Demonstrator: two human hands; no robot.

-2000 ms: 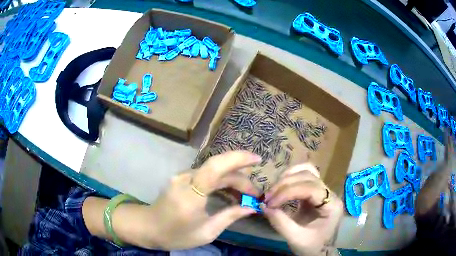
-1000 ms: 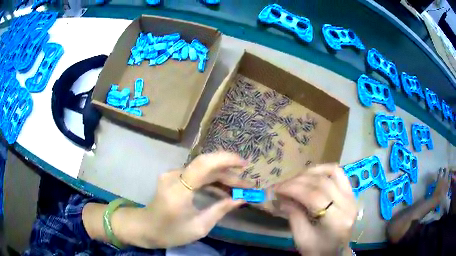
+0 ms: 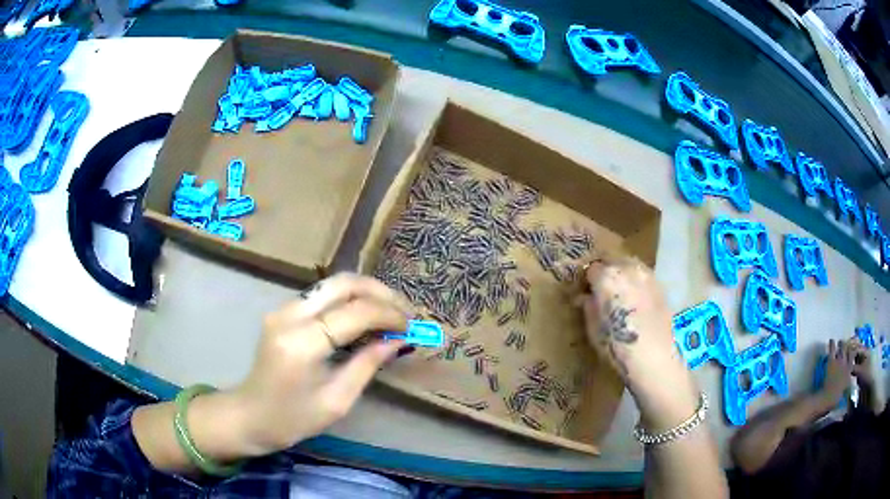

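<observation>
My left hand (image 3: pixel 327 361) holds a small blue plastic part (image 3: pixel 422 333) between thumb and fingers, over the near left edge of the larger cardboard tray (image 3: pixel 551 146). That tray holds a spread of small metal springs or pins (image 3: pixel 444 244). My right hand (image 3: pixel 625 312) is over the tray's right side, fingers bent down near the metal pieces; its fingertips are partly hidden, so I cannot tell whether it holds one. The smaller cardboard tray (image 3: pixel 283 185) to the left holds small blue parts in two groups.
A black ring-shaped part (image 3: pixel 88 210) lies left of the smaller tray. Blue shells (image 3: pixel 34 107) are piled at the far left. More blue shells (image 3: pixel 742 249) lie on the bench at right and on the green conveyor (image 3: pixel 390 29). Another person's hands (image 3: pixel 841 370) are at far right.
My right hand has left the blue part and moved right and up over the metal pieces. My left hand has moved slightly left and up with the part. The view has shifted, and belt shells appear further left.
</observation>
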